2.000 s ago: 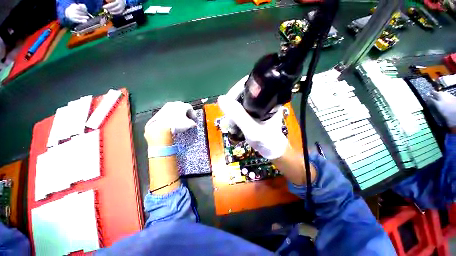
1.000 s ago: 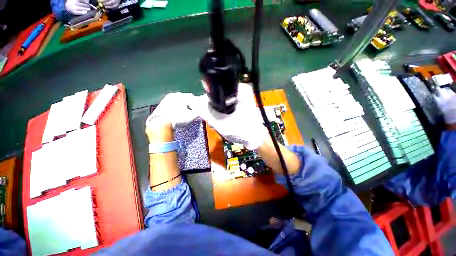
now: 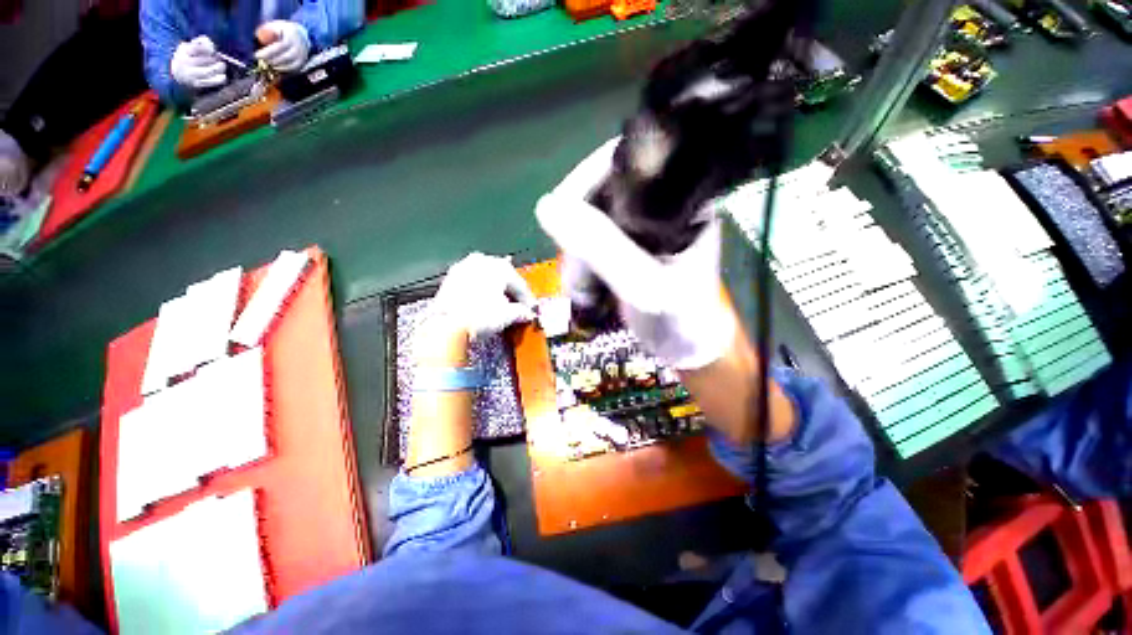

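Observation:
A green circuit board [image 3: 627, 391] crowded with parts lies on the orange-brown fixture [image 3: 608, 488] in front of me. My right hand [image 3: 652, 273], in a white glove, grips the black electric screwdriver [image 3: 677, 155]. The screwdriver stands over the upper left part of the board, its top leaning right; its tip is hidden. My left hand [image 3: 478, 298], gloved, is at the fixture's upper left edge, fingertips together near a small pale part; whether they pinch anything cannot be told. The screw tray [image 3: 497, 387] with speckled grey filling lies under and beside my left hand.
White sheets [image 3: 193, 428] lie on a red board [image 3: 310, 459] at left. Rows of pale strips [image 3: 869, 316] lie right of the fixture. A cable [image 3: 766, 248] hangs by my right arm. The green belt [image 3: 410, 186] runs behind. Another person's gloved hands [image 3: 283, 47] work at top left.
Since one second ago, my right hand and the screwdriver have moved right, and the screwdriver leans more. My left hand has separated from my right and sits at the fixture's upper left edge.

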